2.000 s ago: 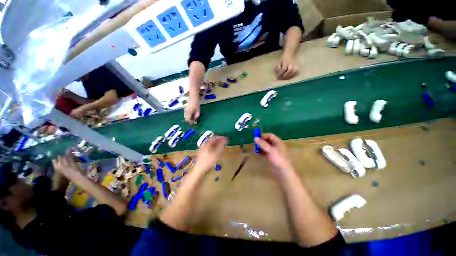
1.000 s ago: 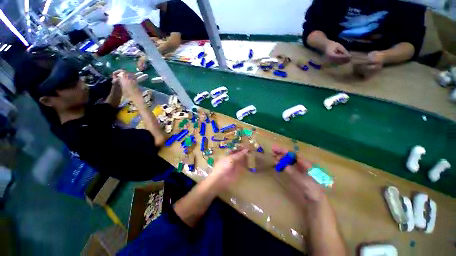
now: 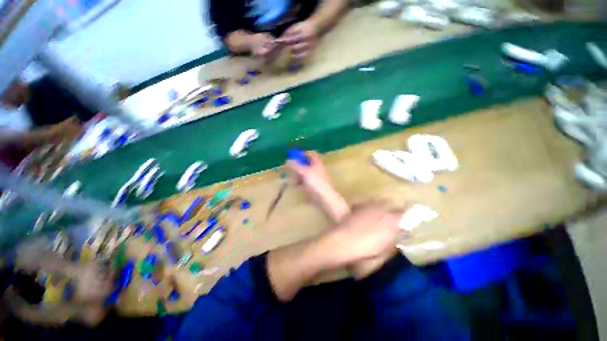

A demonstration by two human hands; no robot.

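Note:
My right hand holds a blue battery upright near the belt's near edge. My left hand crosses over my right forearm, with its fingers at a white housing on the bench. It is blurred, and I cannot tell whether it grips the housing. White housings lie together on the bench beyond it. A thin dark stick lies left of my right hand.
Blue batteries and green boards are heaped at the left. Filled housings and plain white ones lie on the green belt. More housings are piled at far right. A person's hands are across the belt.
My left hand has crossed rightward over my right forearm to the white housing. My right hand still holds the blue battery. The camera view has swung about.

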